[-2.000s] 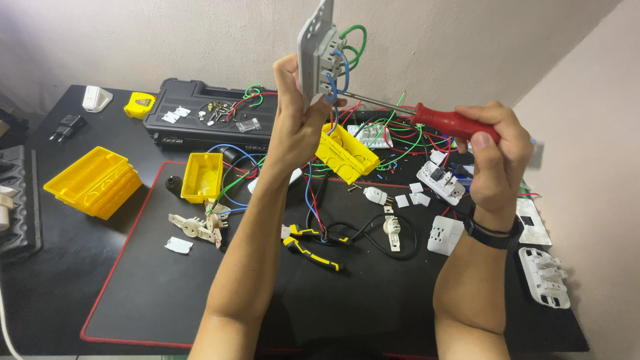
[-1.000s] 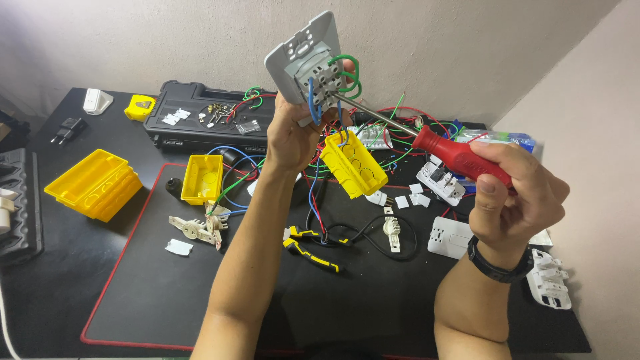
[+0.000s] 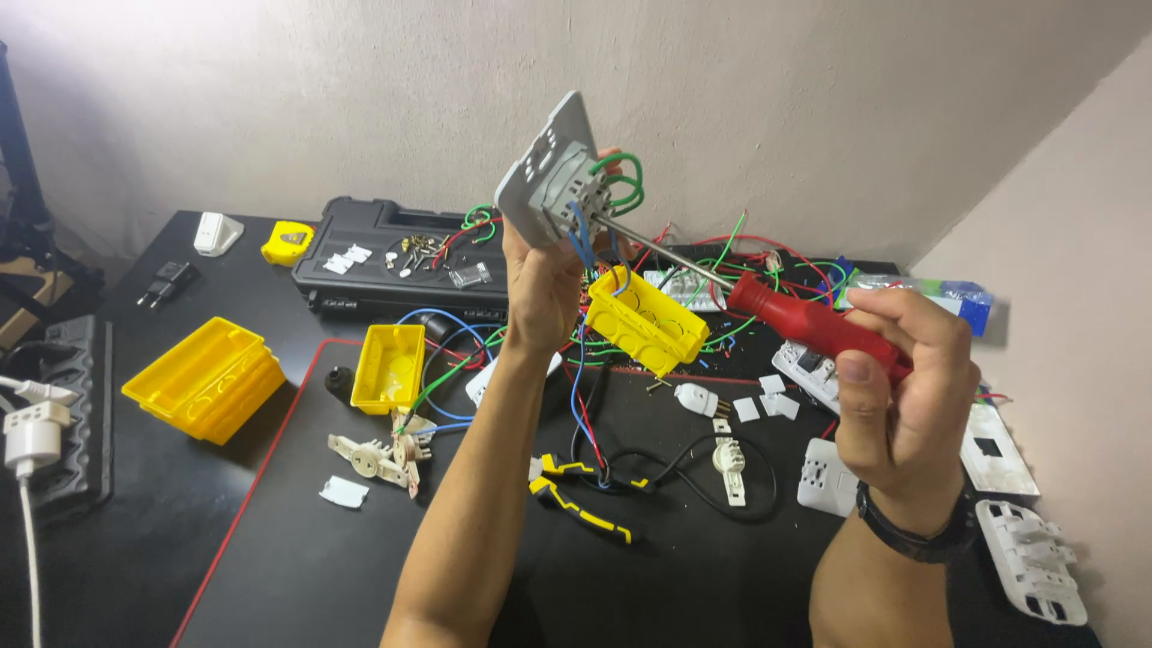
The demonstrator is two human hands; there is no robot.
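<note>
Raised above the table, my left hand [image 3: 546, 288] grips a white electrical socket plate [image 3: 549, 171], its back turned to the right. Green wire loops [image 3: 627, 183] and blue wires [image 3: 580, 238] come out of the modules on its back. My right hand [image 3: 909, 387] is closed around the red handle of a screwdriver [image 3: 792, 315]; the tip meets the terminals, though the exact screw is hidden. Just below the plate is a yellow junction box [image 3: 646, 322], tilted, with blue wire running at its edge. Yellow-and-black pliers [image 3: 583, 511] lie beneath on the mat.
Two more yellow boxes, one larger [image 3: 205, 380] and one smaller [image 3: 389, 369], stand at left. A black tool case [image 3: 405, 261] bearing screws, a yellow tape measure [image 3: 288, 243] and a power strip [image 3: 72, 423] lie around. White socket parts [image 3: 1030, 562] lie at right, loose wires behind.
Over the two seconds the socket plate has turned in my left hand, showing its back and then tilting again. The screwdriver stays in my right hand, which has moved a little.
</note>
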